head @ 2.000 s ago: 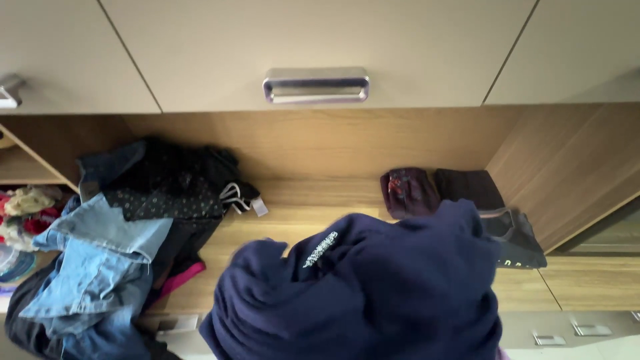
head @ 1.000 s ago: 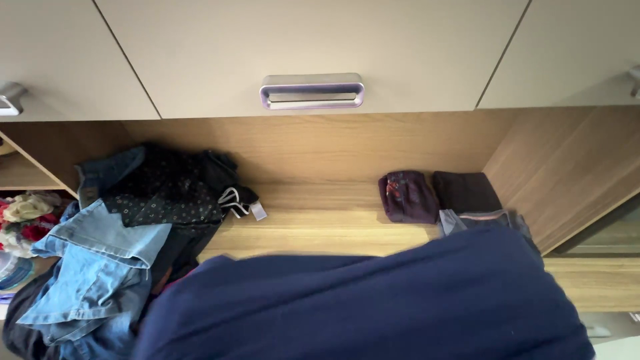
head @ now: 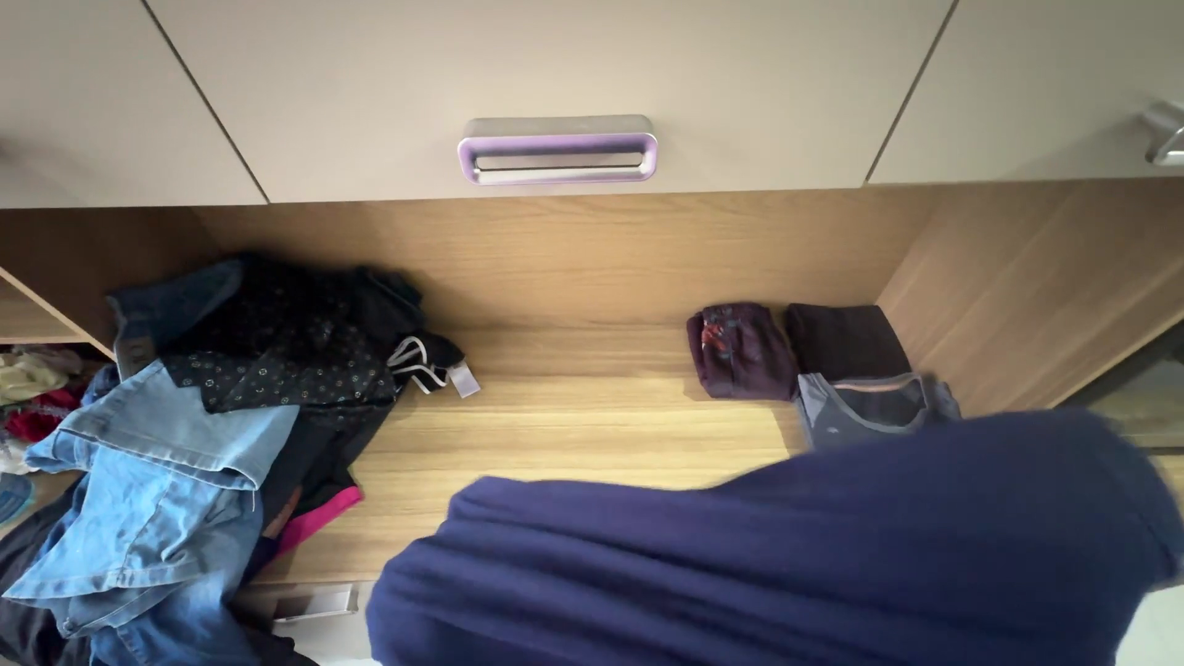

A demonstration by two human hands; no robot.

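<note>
A navy blue cloth garment (head: 758,555) is spread in the air across the lower right, in front of the wooden shelf (head: 555,425). Neither of my hands shows; the cloth or the frame's edge hides them. Past the garment's upper edge lie a folded dark purple garment with a red pattern (head: 740,351), a folded black garment (head: 846,340) and a grey top (head: 860,407), partly covered from view. At the left is a loose heap with light blue denim (head: 166,481) over a black patterned garment (head: 287,342) that has white cords and a tag beside it.
Above the shelf are pale cabinet doors with a metal handle (head: 558,153) at the middle. A wooden side panel (head: 1036,287) bounds the right. Below the shelf's front edge is another handle (head: 316,603). More clothes (head: 37,388) sit in a compartment at far left.
The navy garment, bunched with white lettering showing two seconds ago, is now stretched wide with no lettering visible. It covers more of the lower right. The heap and folded clothes have stayed put.
</note>
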